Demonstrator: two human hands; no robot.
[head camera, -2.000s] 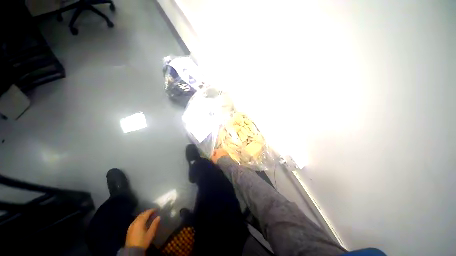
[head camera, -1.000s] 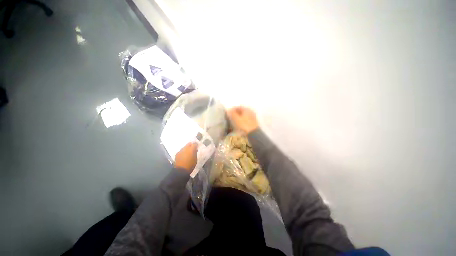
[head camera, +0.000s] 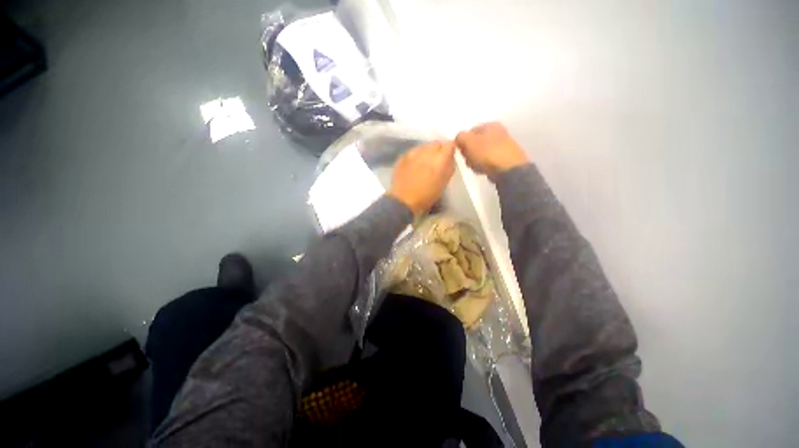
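Observation:
My left hand (head camera: 422, 177) and my right hand (head camera: 491, 149) are close together near the white wall, fingers curled. They are over the middle clear plastic bag (head camera: 377, 144), which has a white paper (head camera: 345, 188) on it. What the fingers hold is too blurred to tell. A clear bag of tan fabric pieces (head camera: 460, 273) lies nearer to me, below my hands and between my forearms. A bagged dark bundle (head camera: 302, 103) with a white printed sheet (head camera: 328, 66) lies beyond the middle bag.
The white wall (head camera: 666, 175) runs along the right of the bags. The grey shiny floor (head camera: 158, 201) is on the left, with a bright white patch on it. My shoe (head camera: 235, 273) and dark-clothed legs are below. A dark object (head camera: 79, 381) is at the lower left.
My left hand has moved up and right from the white paper to beside my right hand. My right hand has moved a little up and right. The view has shifted.

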